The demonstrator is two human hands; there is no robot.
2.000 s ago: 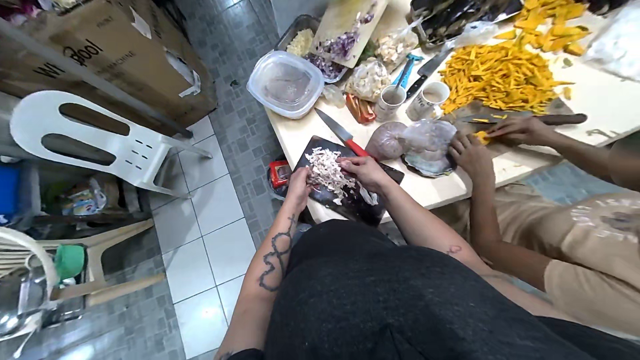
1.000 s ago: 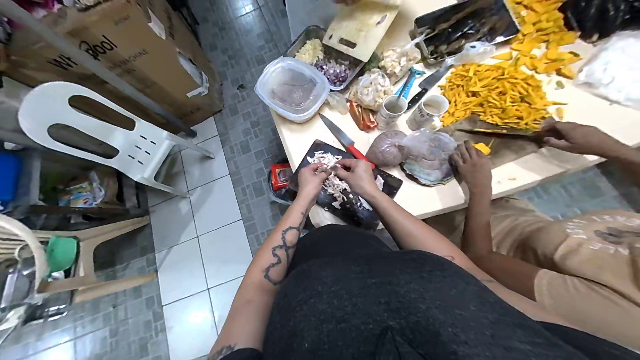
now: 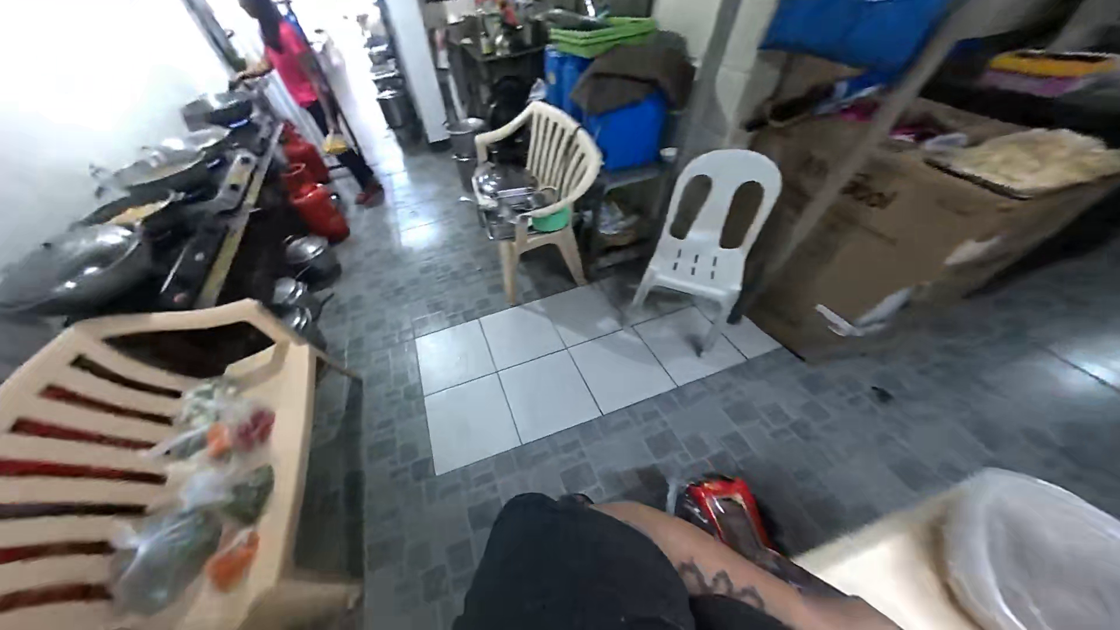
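Neither of my hands shows in the head view. Only my tattooed left forearm (image 3: 744, 577) reaches in at the bottom, running toward the lower right. A red and dark package (image 3: 728, 516) lies just beyond that forearm, partly hidden by it. At the lower right corner is the pale table's edge (image 3: 862, 560), with a clear plastic container (image 3: 1037, 551) on it, blurred and cut off by the frame. What my hands hold or touch is out of frame.
A beige armchair (image 3: 293, 437) at left holds bagged vegetables (image 3: 171, 551). Beyond are a stove counter with woks (image 3: 79, 262), red gas cylinders (image 3: 319, 210), a second armchair (image 3: 560, 157) with metalware, a white chair (image 3: 722, 219), a large cardboard box (image 3: 840, 262) and a person in pink (image 3: 293, 66).
The view has swung far toward the floor and stove side. My hands, the chopped white food, the red-handled knife and the co-worker's hands have left the frame.
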